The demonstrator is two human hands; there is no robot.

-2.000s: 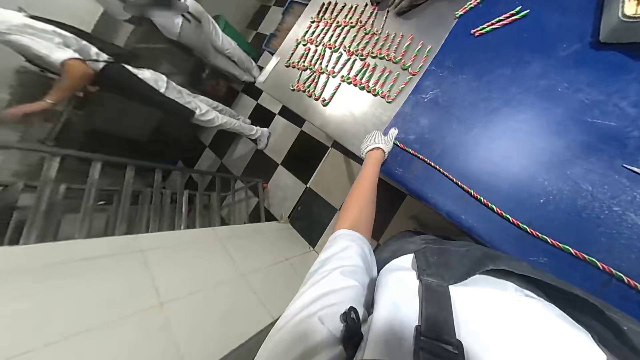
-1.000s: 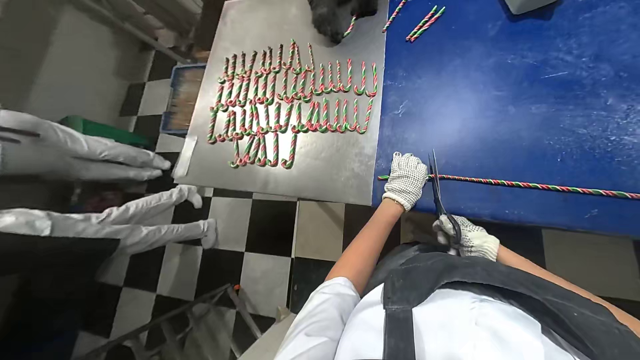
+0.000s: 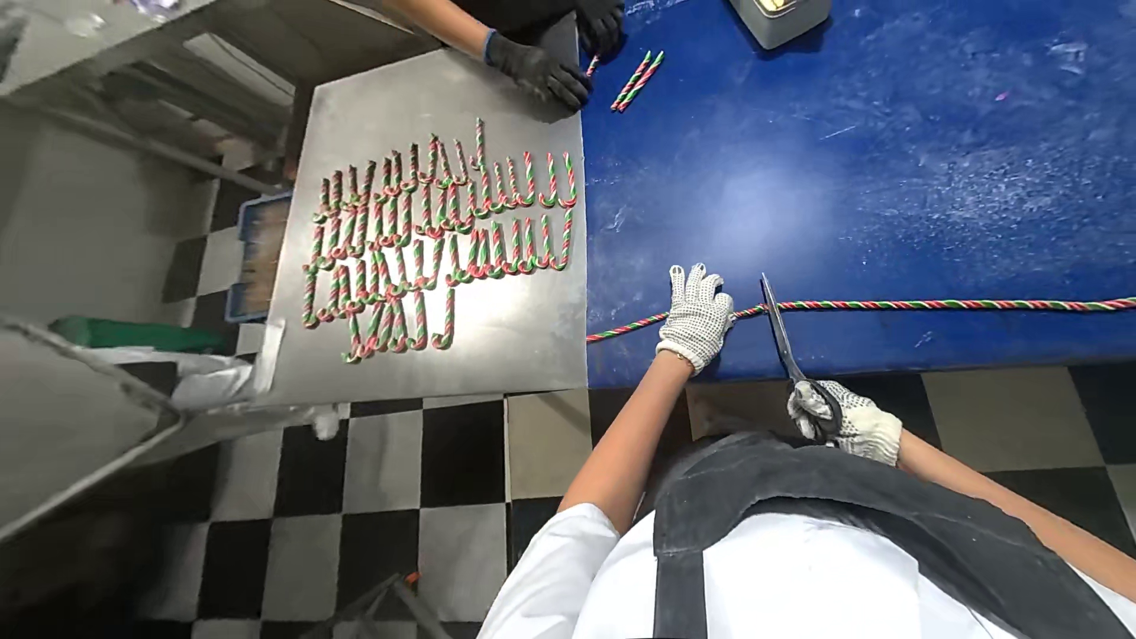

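A long twisted candy rope (image 3: 941,304) in red, green and white lies along the front of the blue tabletop (image 3: 763,204). My left hand (image 3: 697,318), in a dotted white knit glove, rests flat over the rope, its fingers pointing away from me. My right hand (image 3: 843,419), gloved alike, grips the black handles of a pair of scissors (image 3: 781,333) at the table's front edge. The scissors' blades cross the rope just right of my left hand; whether they are fully closed cannot be told.
Many candy canes (image 3: 444,240) lie in rows on a steel surface (image 3: 435,377) at left. A co-worker's black-gloved hands (image 3: 541,75) handle a striped piece at its far edge. Two short candy sticks (image 3: 637,82) and a grey container (image 3: 781,22) are on the far blue side.
My right hand with the scissors came into view between the two earlier frames. The rope now extends further left past my left hand, onto the blue table's left edge. The view has shifted.
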